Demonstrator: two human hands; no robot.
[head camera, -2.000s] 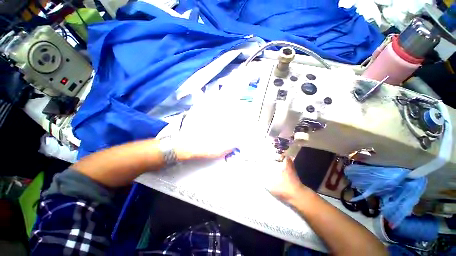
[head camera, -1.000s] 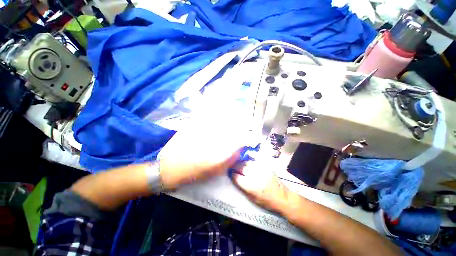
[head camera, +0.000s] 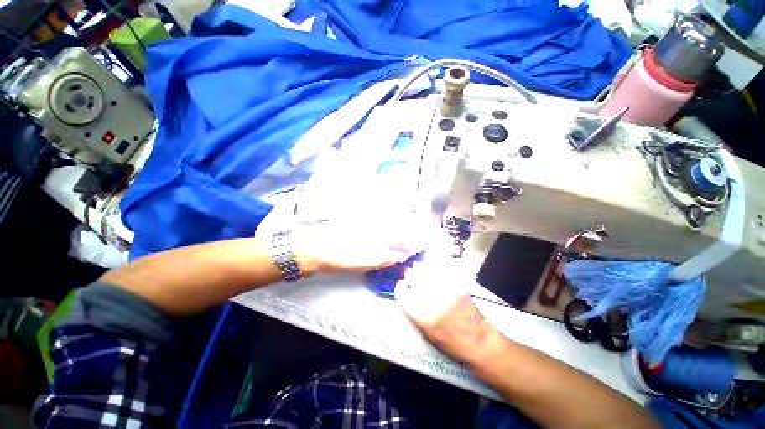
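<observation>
A small dark blue piece (head camera: 391, 278) lies between my hands, just left of the needle area (head camera: 455, 235) of the cream sewing machine (head camera: 579, 184). My left hand (head camera: 356, 250), partly washed out by glare, has its fingertips on the piece's upper edge. My right hand (head camera: 440, 306) has its fingertips at the piece's right end, beside the presser foot. Glare hides the exact finger contact. The large blue garment (head camera: 201, 126) is heaped left of and behind the machine, with white fabric (head camera: 323, 138) along its inner edge.
A pink bottle (head camera: 650, 88) stands behind the machine. A light blue thread tassel (head camera: 642, 302) hangs on its front, above a blue thread cone (head camera: 692, 373). Another cream machine (head camera: 84, 105) is at the left. Small light blue strips (head camera: 396, 153) lie behind the needle area.
Since one second ago my left hand has moved slightly up and right, flatter over the blue piece. Two seconds ago my right hand was at the needle; it is now further left, at the piece.
</observation>
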